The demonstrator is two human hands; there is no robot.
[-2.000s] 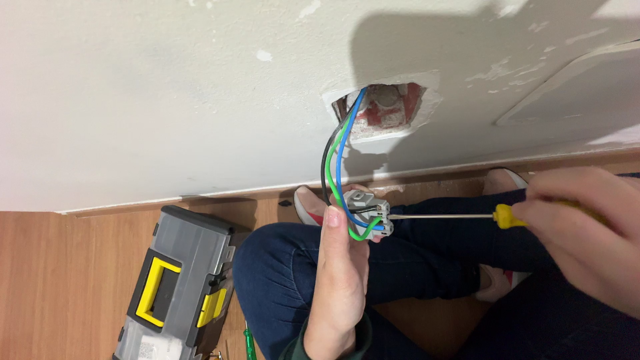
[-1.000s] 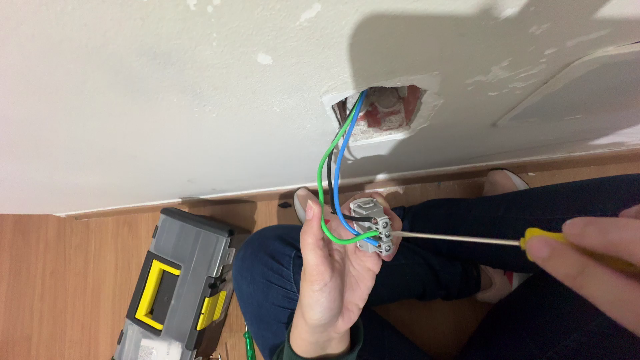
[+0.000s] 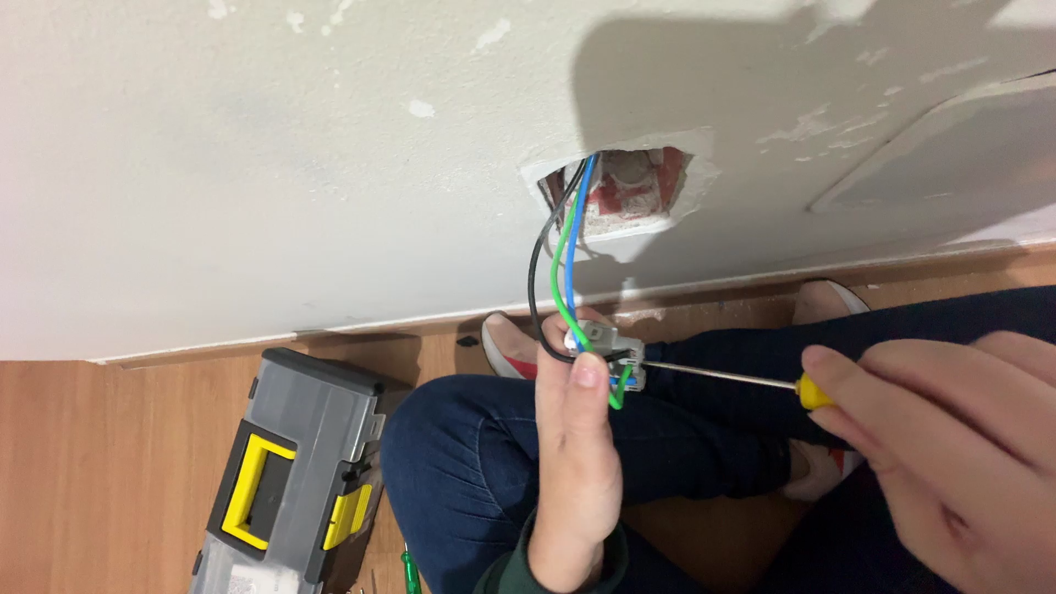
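Note:
My left hand [image 3: 582,445] holds a socket module [image 3: 606,346] of grey plastic and metal, its thumb pressing on the wires at its front. A black wire [image 3: 532,280], a green wire [image 3: 557,272] and a blue wire [image 3: 571,264] run from the wall opening [image 3: 631,186] to the module. In my right hand [image 3: 940,437] is a screwdriver with a yellow handle [image 3: 815,393]; its thin shaft [image 3: 718,374] reaches the module's terminal side, and its tip meets the edge there. Whether the tip sits in a screw cannot be told.
A grey toolbox [image 3: 313,412] with a yellow handle and latch stands at the lower left on the wood floor [image 3: 99,462]. Beside it lies a green-handled tool [image 3: 411,571]. My crossed legs in jeans [image 3: 462,445] are under the hands. The wall [image 3: 272,190] has chipped paint.
My left hand has turned the module, and its thumb now lies over the wires. The screwdriver has shifted with my right hand; its tip stays at the module's edge.

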